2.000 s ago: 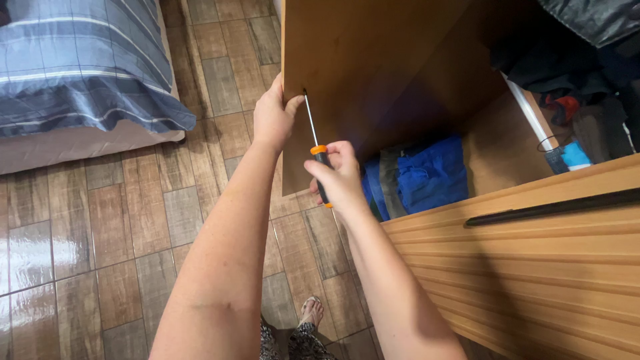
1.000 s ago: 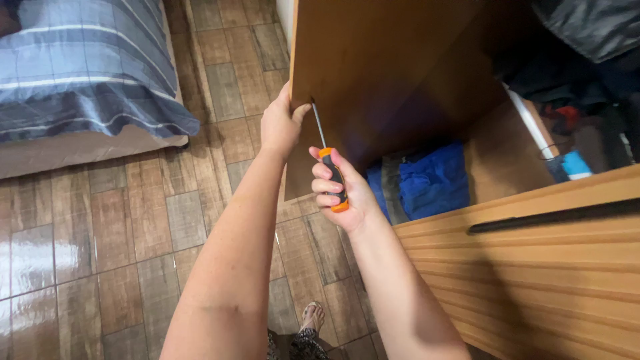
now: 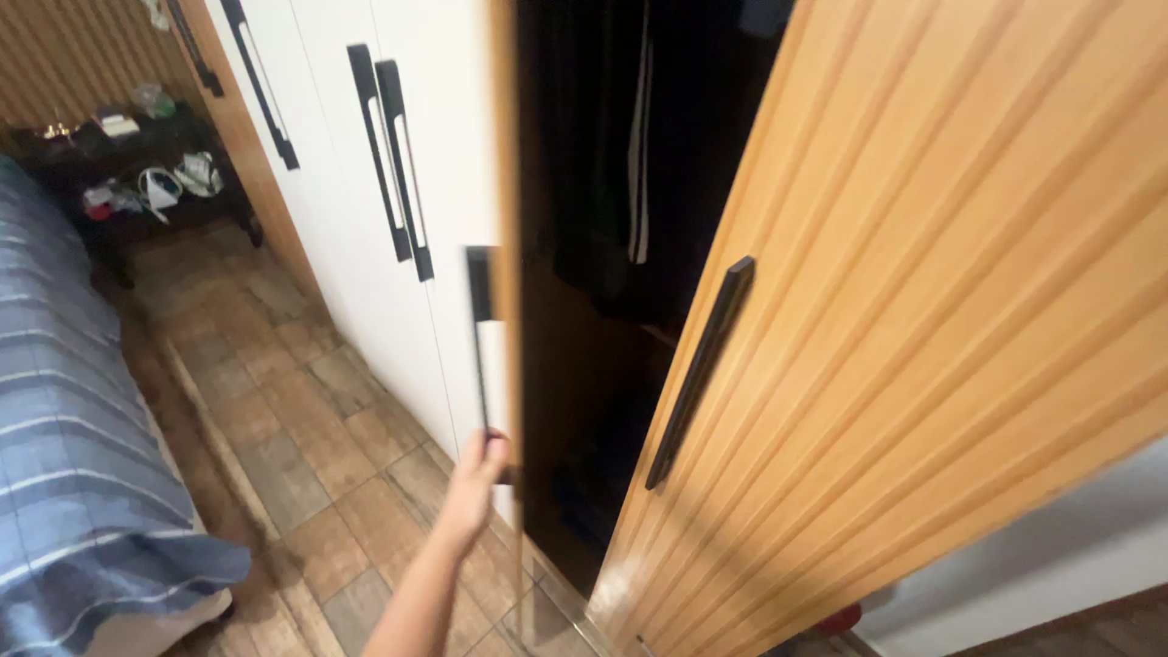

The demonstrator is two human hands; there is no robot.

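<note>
My left hand (image 3: 482, 465) is at the lower part of a long black door handle (image 3: 476, 342) on a white wardrobe door, beside that door's wooden edge (image 3: 513, 274); its fingers are curled there, blurred. My right hand is out of view, and the screwdriver cannot be seen. Right of the door edge lies the dark interior of the wardrobe, with dark hanging clothes (image 3: 598, 182), one with white stripes. A ribbed wooden door (image 3: 876, 301) with a black bar handle (image 3: 701, 374) stands to the right, partly open.
More white doors (image 3: 392, 319) with black handles run along the wardrobe at left. A bed with a blue striped cover (image 3: 73, 411) stands at the far left, beside the wood-look tiled floor (image 3: 301, 456). A dark shelf unit (image 3: 119, 151) holding several items is at the back.
The view has swung up and changed widely. The door that my left hand held has turned toward closing. My right hand, which held an orange and black screwdriver, has left view.
</note>
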